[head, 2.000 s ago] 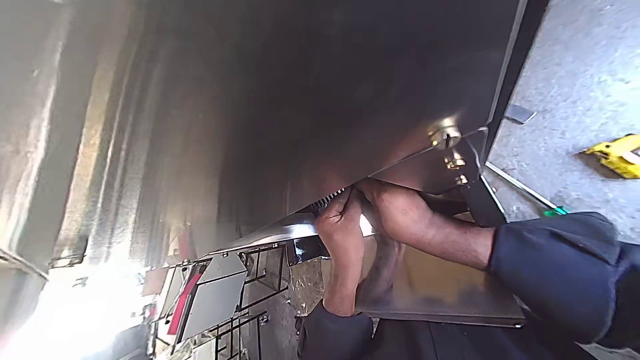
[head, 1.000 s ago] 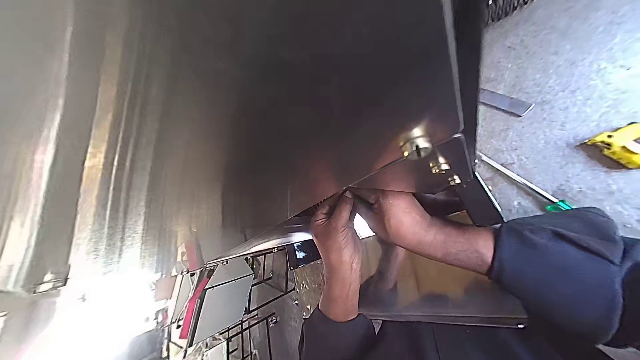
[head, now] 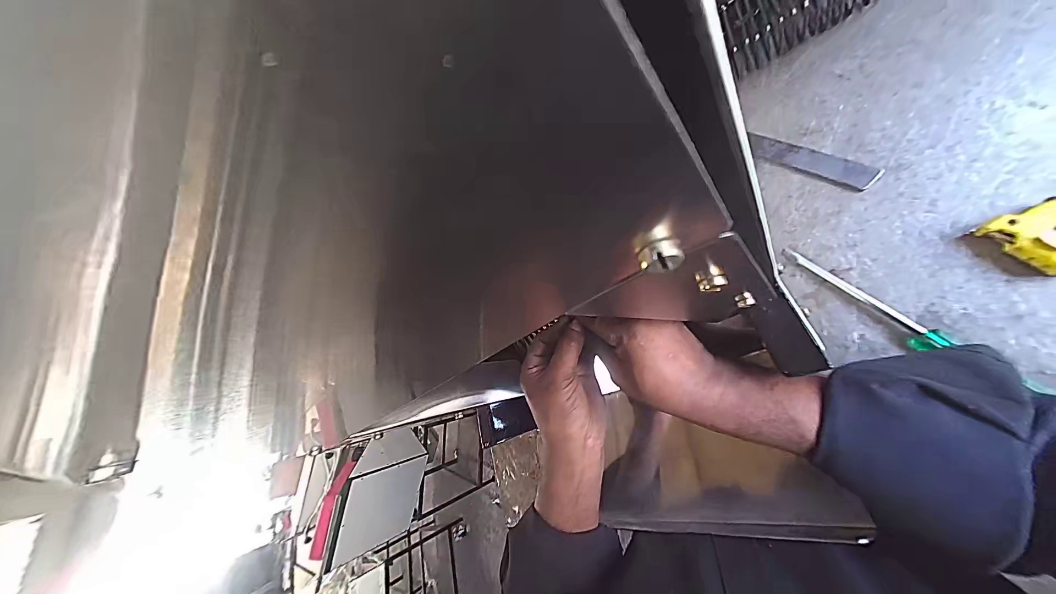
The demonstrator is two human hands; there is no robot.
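Note:
A large brushed metal panel point(head: 495, 165) fills the upper left and middle. Under its lower edge, my left hand point(head: 565, 379) has fingertips drawn together at the edge, close to a dark ribbed part point(head: 538, 332). My right hand point(head: 660, 355) reaches in from the right, and its fingertips meet the same edge beside the left ones. Whether either hand holds something small cannot be seen. A round slotted metal fitting point(head: 660, 254) sits at the panel's lower right, with a brass-coloured fitting point(head: 710, 278) on the metal bracket point(head: 689, 289) near it. Below my hands lies a shiny metal sheet point(head: 742, 487).
On the concrete floor at the right are a flat metal strip point(head: 817, 162), a screwdriver with a green handle point(head: 931, 339) and a yellow tool point(head: 1027, 239). Dark metal mesh point(head: 775, 29) stands at the top right. Framed pale panels point(head: 384, 495) are at the lower left.
Both hands stay at the panel's lower edge, with only small finger changes. The view has shifted, showing more of the flat strip and the mesh.

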